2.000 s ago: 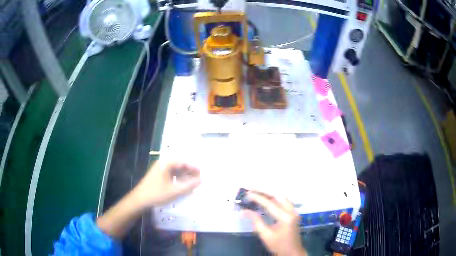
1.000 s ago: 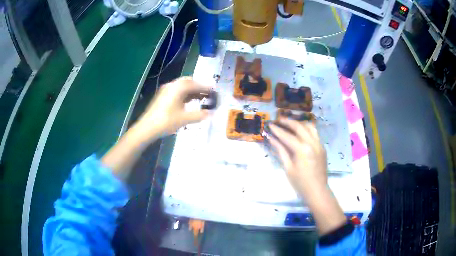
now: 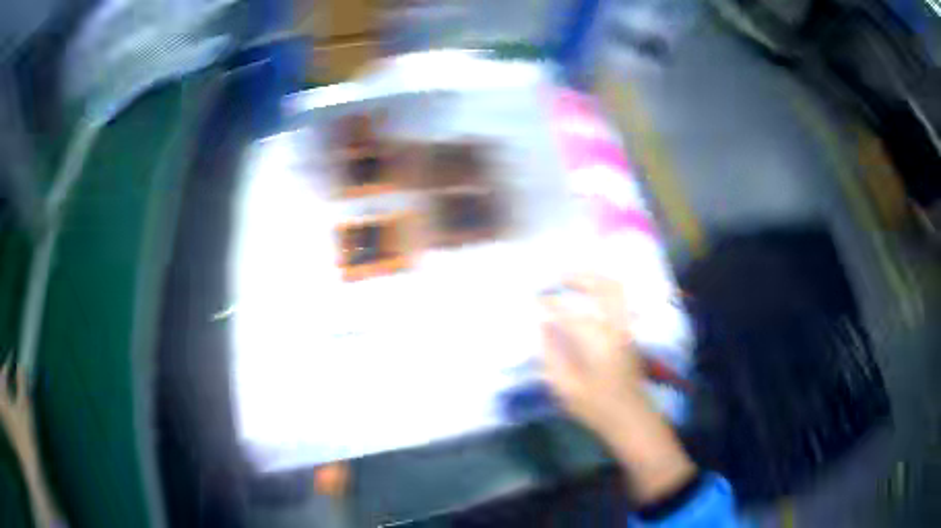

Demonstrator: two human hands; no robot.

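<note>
The view is strongly blurred. Several orange fixtures with dark centres sit on the white worktable (image 3: 299,382); the nearest fixture (image 3: 374,248) is at the front left of the group. My right hand (image 3: 588,340) is over the right front part of the table, away from the fixtures; blur hides whether it holds anything. My left hand (image 3: 14,397) is small at the far left edge, over the green conveyor belt, partly cut off; its grip cannot be made out.
Dark stacked trays (image 3: 774,340) stand right of the table. Pink squares (image 3: 590,144) lie along its right edge. The gold machine head (image 3: 346,36) is at the top. An orange plug (image 3: 332,479) is at the front edge.
My left hand has moved from beside the fixtures to the far left. My right hand has left the fixtures and come back toward the front right. The view has turned right and blurred.
</note>
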